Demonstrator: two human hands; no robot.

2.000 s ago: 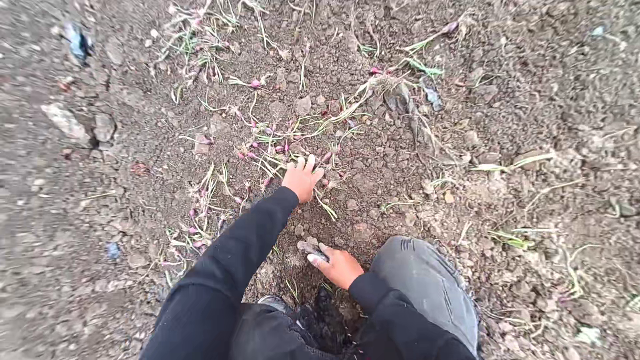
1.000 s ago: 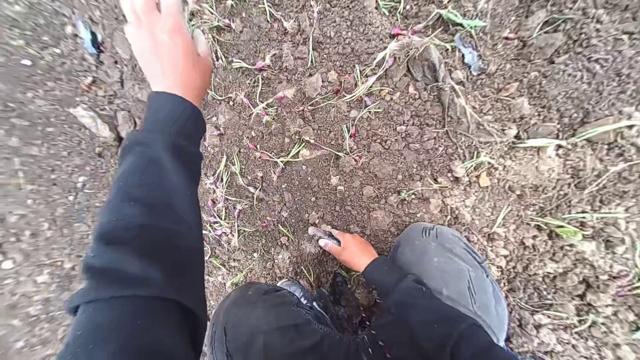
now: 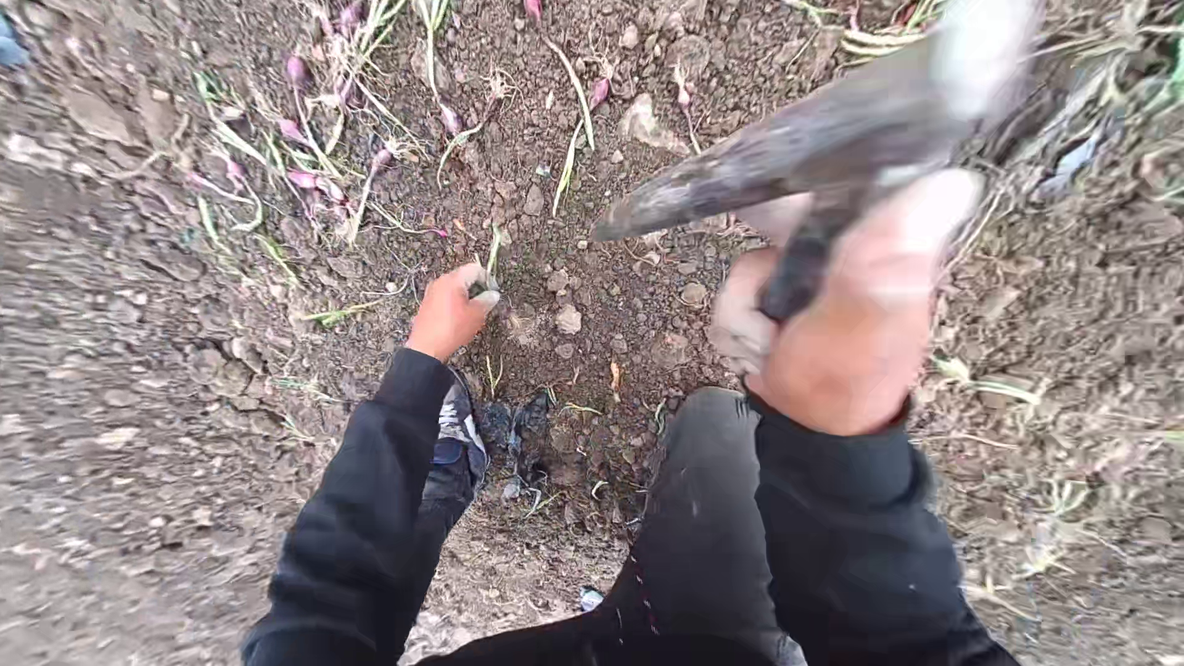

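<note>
My left hand point(image 3: 453, 310) is low at the soil, its fingertips closed around the base of a small green plant point(image 3: 496, 248). My right hand point(image 3: 832, 305) is raised on the right, gripping the short dark handle of a hand tool point(image 3: 786, 153) with a long, pointed, soil-stained head. The tool is blurred, and its point hangs over the ground, up and to the right of my left hand. Uprooted small red onions point(image 3: 319, 185) with green leaves and roots lie on the soil beyond my left hand. A single onion bulb point(image 3: 450, 117) lies farther up.
Loose soil with small stones point(image 3: 568, 320) surrounds my hands. My shoe point(image 3: 460, 421) and bent knee point(image 3: 708, 435) are close below them. Dark plastic-like scraps point(image 3: 523, 430) lie between my legs. Dry stalks and leaves point(image 3: 1004, 390) are scattered at the right.
My left hand has come down from the upper left to the soil and taken hold of a plant. My right hand, earlier low near my knee, is now raised with the tool. The view has shifted.
</note>
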